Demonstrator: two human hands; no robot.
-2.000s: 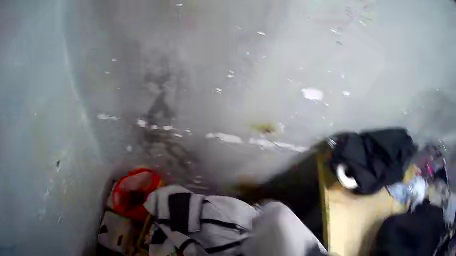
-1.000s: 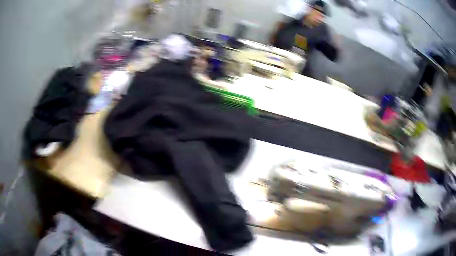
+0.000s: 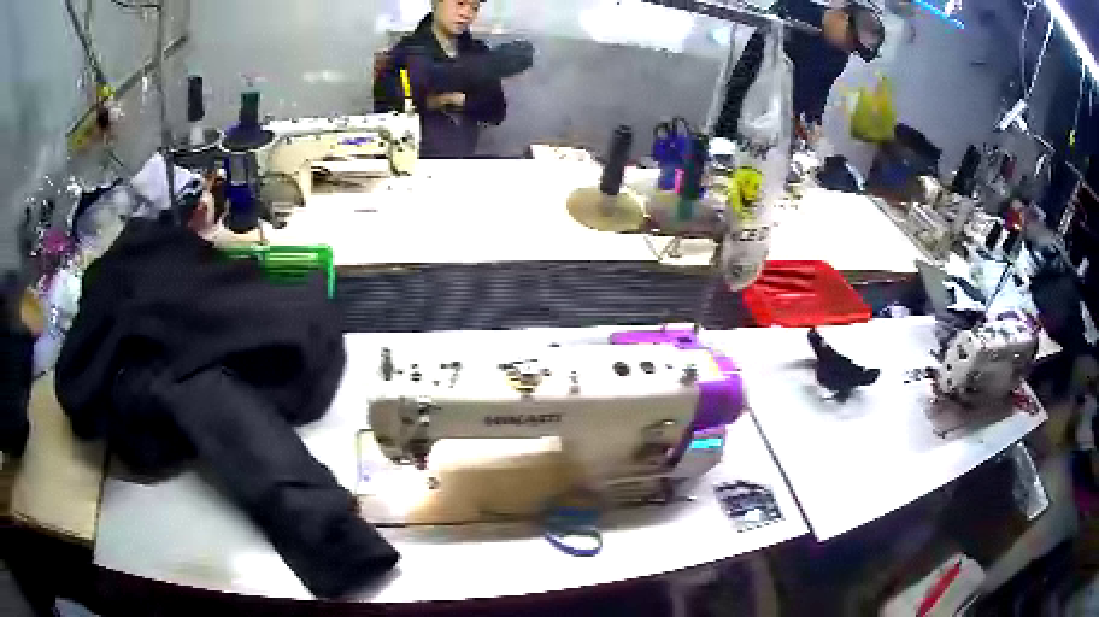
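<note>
No hand of mine shows in the head view. A large black garment pile (image 3: 199, 338) lies on the left of the white machine table (image 3: 217, 536). One long sleeve or leg (image 3: 283, 488) hangs off it towards the table's front edge. A white sewing machine (image 3: 542, 416) with a purple right end stands right of the pile, apart from it. Small blue-handled snips (image 3: 574, 533) lie at the machine's base.
A green basket (image 3: 295, 265) is behind the pile. A red basket (image 3: 805, 293), a black scrap (image 3: 840, 365) and a smaller machine (image 3: 986, 362) are at the right. Two people stand behind the far table (image 3: 482, 229). A wooden board (image 3: 54, 464) is at far left.
The view has swung right from the wall and patterned cloth to the machine tables, and is now sharper. The black pile keeps its place on the table.
</note>
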